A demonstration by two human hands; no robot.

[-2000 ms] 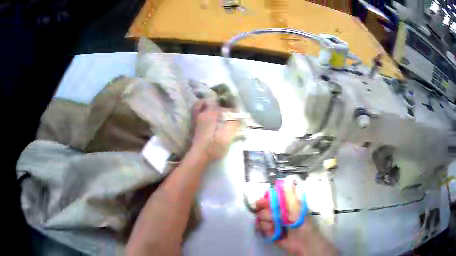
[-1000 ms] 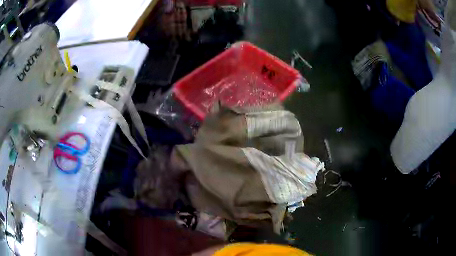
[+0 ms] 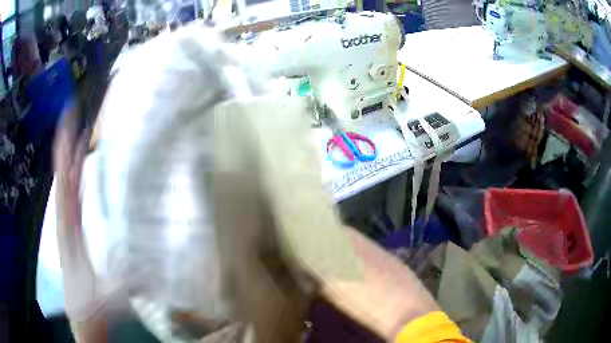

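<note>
A blurred garment with pale striped lining and khaki shell is raised close in front of me, left of centre. My left hand is upright along its left side, blurred; its grip is unclear. My right forearm, with a yellow-orange sleeve, reaches in from the lower right to the garment's right side. The cloth hides my right fingers. Pink-and-blue scissors lie on the white machine table, below the off-white sewing machine head.
Pale strips hang over the table's right end beside a small boxy device. A red basket is at the right, with a khaki garment heap in front of it. Another machine stands behind.
The view has swung back left from the basket and floor to the machine. A garment is now raised before me, with both arms at it. The scissors, previously in my right hand, remain on the table.
</note>
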